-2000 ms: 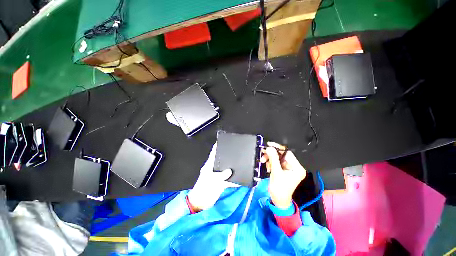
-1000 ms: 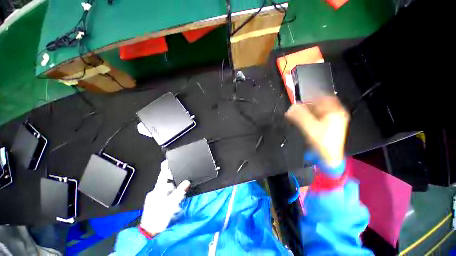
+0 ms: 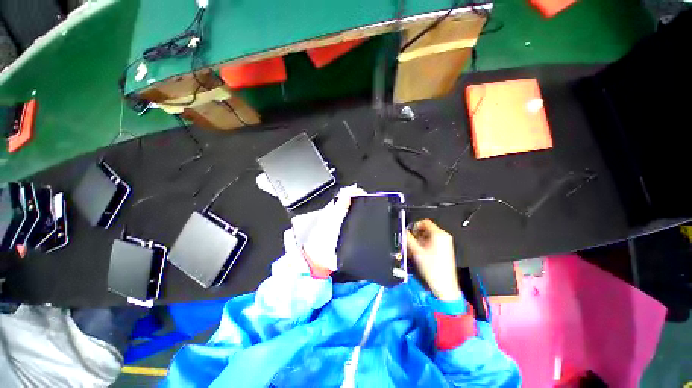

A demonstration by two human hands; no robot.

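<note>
A flat black set-top box (image 3: 370,239) with a pale rim is right in front of me, its port edge facing right. My left hand (image 3: 328,227), in a white glove, holds its left side; the fingers are partly hidden by the box. My bare right hand (image 3: 434,256) is at the port edge, with a small dark cable plug (image 3: 419,233) pinched in the fingers. Whether the plug is inserted cannot be told. A thin cable (image 3: 455,203) runs right from the box's upper port corner. Another box (image 3: 297,170) lies just beyond, with a white piece under its left side.
An orange pad (image 3: 510,119) lies at the right with a small white piece on it. More boxes (image 3: 203,248) lie at left, several overlapping (image 3: 30,218) at the far left. A green raised stand (image 3: 265,30) on wooden legs is ahead. A neighbour's grey sleeve (image 3: 57,348) shows lower left.
The box on the orange pad is gone from it. My right hand has come back from the pad to a box in front of me. My left glove has moved up along that box's left side.
</note>
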